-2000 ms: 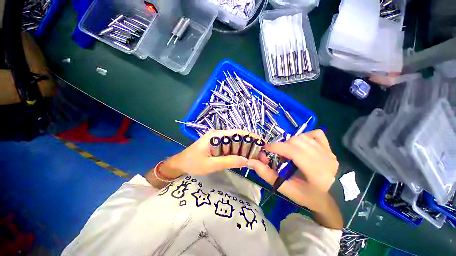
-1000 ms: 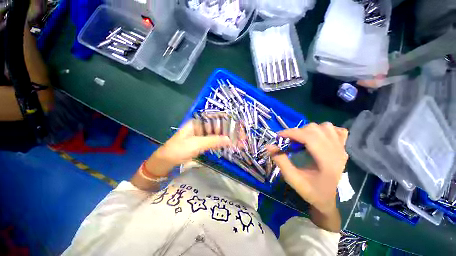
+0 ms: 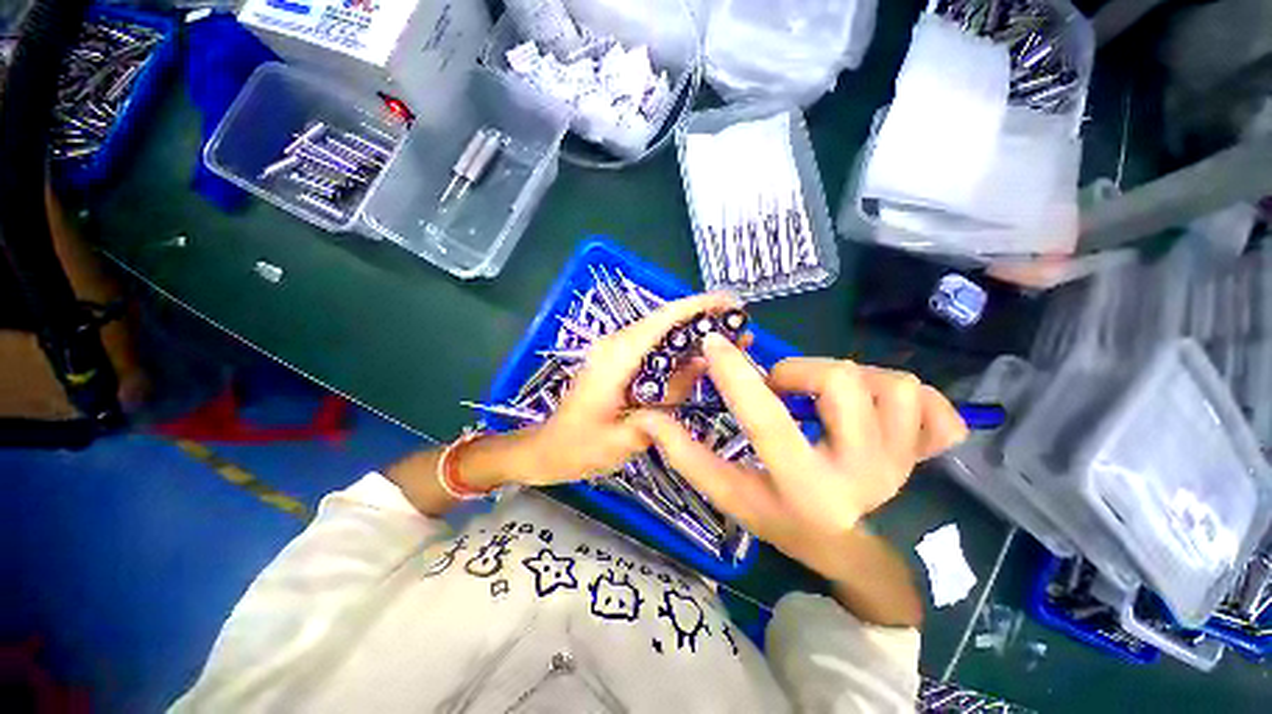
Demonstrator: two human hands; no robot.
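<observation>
My left hand point(image 3: 593, 412) is closed around several metal shaft assemblies point(image 3: 678, 339), whose round dark-ringed ends face up in a curved row. My right hand point(image 3: 823, 446) holds a slim dark blue pen-like tool point(image 3: 981, 414) that lies across the hand and sticks out to the right. Its index finger reaches to the barrel ends and its thumb is beside my left hand. Both hands are over a blue tray point(image 3: 593, 257) heaped with loose shaft assemblies point(image 3: 684, 509). The tool's tip is hidden behind the fingers.
A clear box point(image 3: 823, 258) with a row of assemblies stands beyond the tray. Paired clear bins point(image 3: 481, 251) are at upper left. Clear stacked boxes point(image 3: 1186, 460), a blue-white round thing point(image 3: 957, 299) and a white scrap point(image 3: 947, 564) are right. Another person's hand point(image 3: 1035, 269) shows at right.
My left hand has turned and risen from its blurred pose, so the barrel ends now face up. My right hand has come in against them, and the blue tool now shows sticking out right.
</observation>
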